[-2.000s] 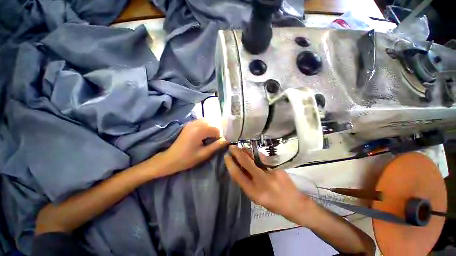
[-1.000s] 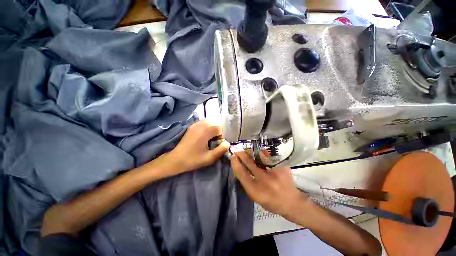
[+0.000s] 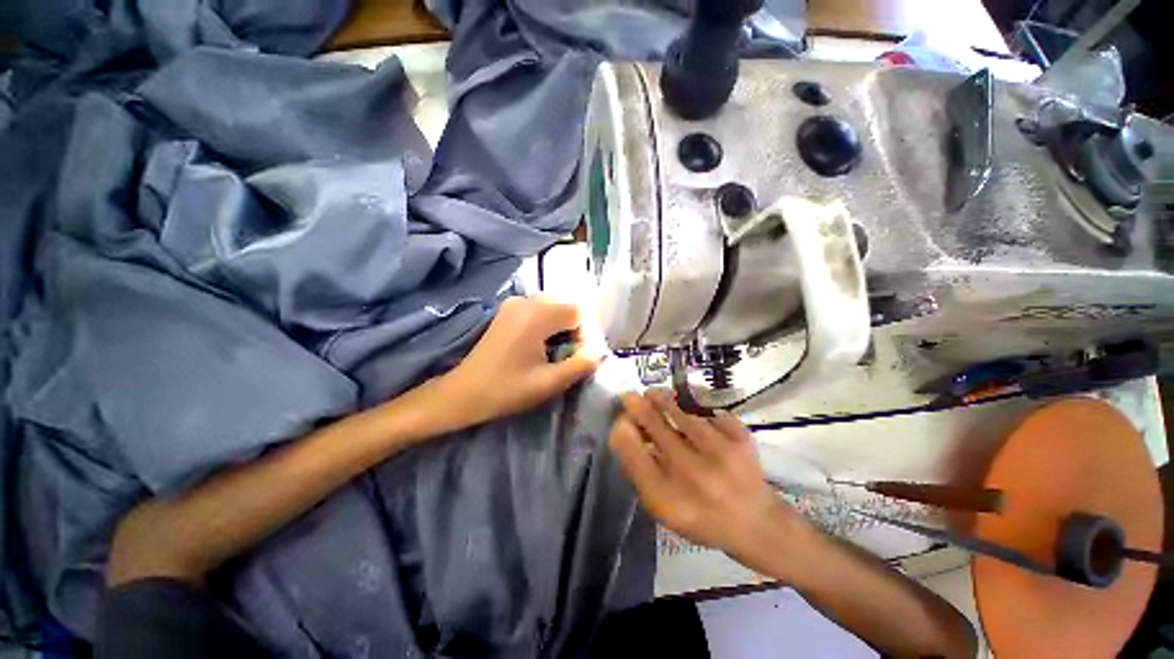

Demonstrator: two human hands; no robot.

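Observation:
The blue-grey garment [image 3: 258,348] lies in a large heap left of the sewing machine [image 3: 773,167] and hangs down at the front. My left hand [image 3: 521,367] pinches the garment edge between thumb and fingers, just left of the machine head. My right hand [image 3: 689,470] lies right of it, its fingertips on the garment edge below the presser foot area. The strip of binding tape [image 3: 927,530] runs from the orange reel [image 3: 1017,502] toward my right hand. The needle point is hidden under the head and in glare.
A pointed tool with a brown handle [image 3: 933,494] lies beside the reel. Dark tools [image 3: 1043,371] lie behind the reel. A pale curved guard [image 3: 830,283] arches off the machine head. Printed ruler marks show along the table [image 3: 721,566].
The view has shifted, so the machine sits slightly farther right. My right fingertips have moved slightly away from my left ones, and a paler patch of cloth shows between them.

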